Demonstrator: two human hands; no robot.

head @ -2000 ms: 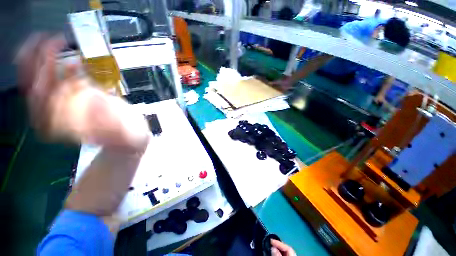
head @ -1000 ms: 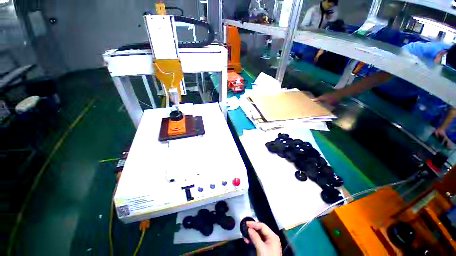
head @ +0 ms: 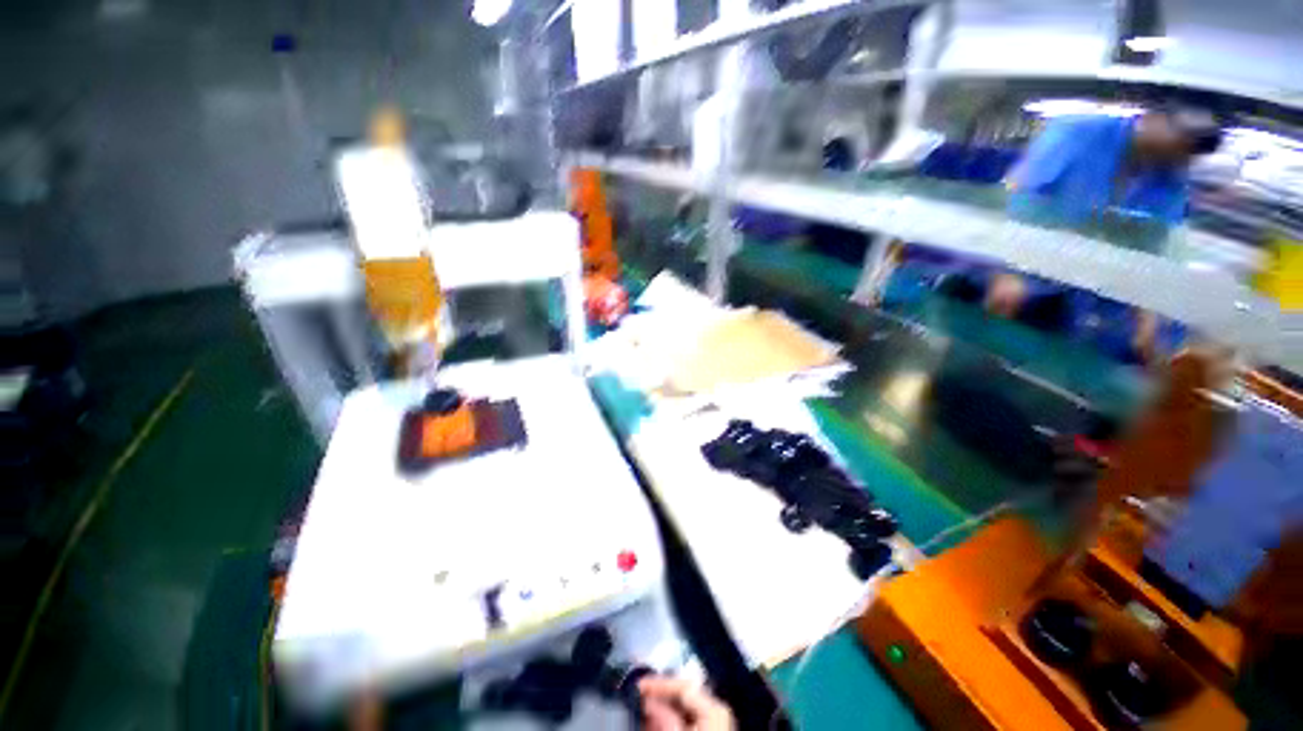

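Observation:
My right hand [head: 689, 703] is at the bottom edge, blurred and partly cut off. Its fingers pinch a black round part [head: 639, 688] beside the front ledge. A pile of black round parts [head: 550, 683] lies on the white sheet under the robot's front edge. Behind it stands the white desktop robot [head: 472, 528]. Its orange jig [head: 449, 431] on a dark plate holds a black part [head: 442, 401] below the robot head [head: 407, 307]. My left hand is not in view.
More black parts [head: 807, 486] are heaped on a white sheet [head: 700, 521] right of the robot, with a paper stack [head: 750, 350] behind. The orange press [head: 950, 628] at right has black parts in its seats. A person in blue [head: 1086, 164] is beyond the shelf rail.
My left arm, over the robot two seconds ago, is gone from view. The view has swung right since one second ago, showing more of the press. My right hand stays low by the ledge.

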